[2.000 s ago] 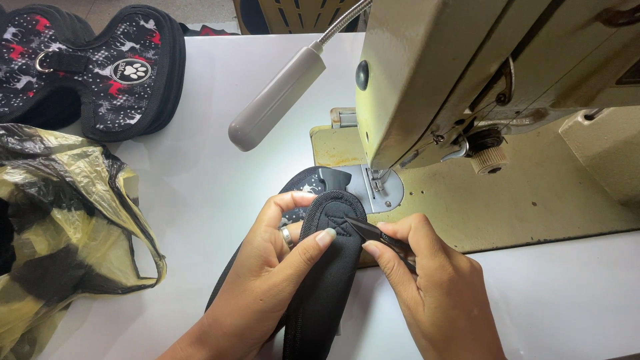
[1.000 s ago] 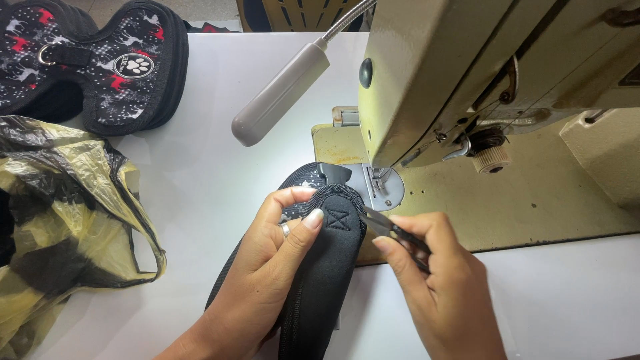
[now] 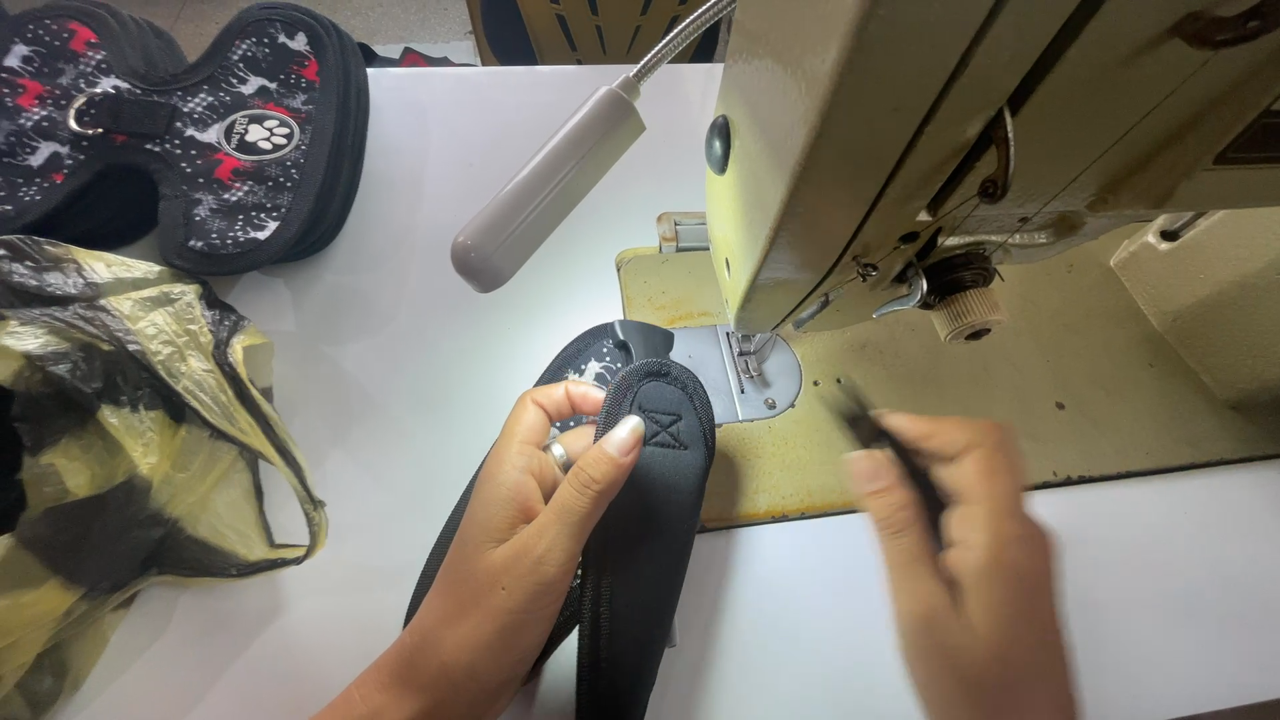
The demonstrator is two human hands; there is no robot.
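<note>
My left hand (image 3: 530, 510) holds a black padded fabric harness piece (image 3: 645, 560), its thumb on the rounded end beside a stitched box with a cross. Behind the fingers shows the harness's printed side with a black plastic buckle part (image 3: 642, 341). This end lies just left of the sewing machine's presser foot (image 3: 748, 355). My right hand (image 3: 960, 530), blurred, grips a small dark pointed tool (image 3: 900, 455), likely thread snips, over the machine bed, apart from the fabric.
A sewing machine (image 3: 860, 150) stands at the right, its bed (image 3: 1080, 400) set in the white table (image 3: 420, 330). A lamp (image 3: 550, 190) on a flexible neck hangs above. Stacked printed harnesses (image 3: 270, 150) lie at the upper left, above a yellow and black plastic bag (image 3: 130, 400).
My right hand has moved right with the dark tool, away from the stitched end of the fabric, where its tip was earlier. My left hand keeps its hold.
</note>
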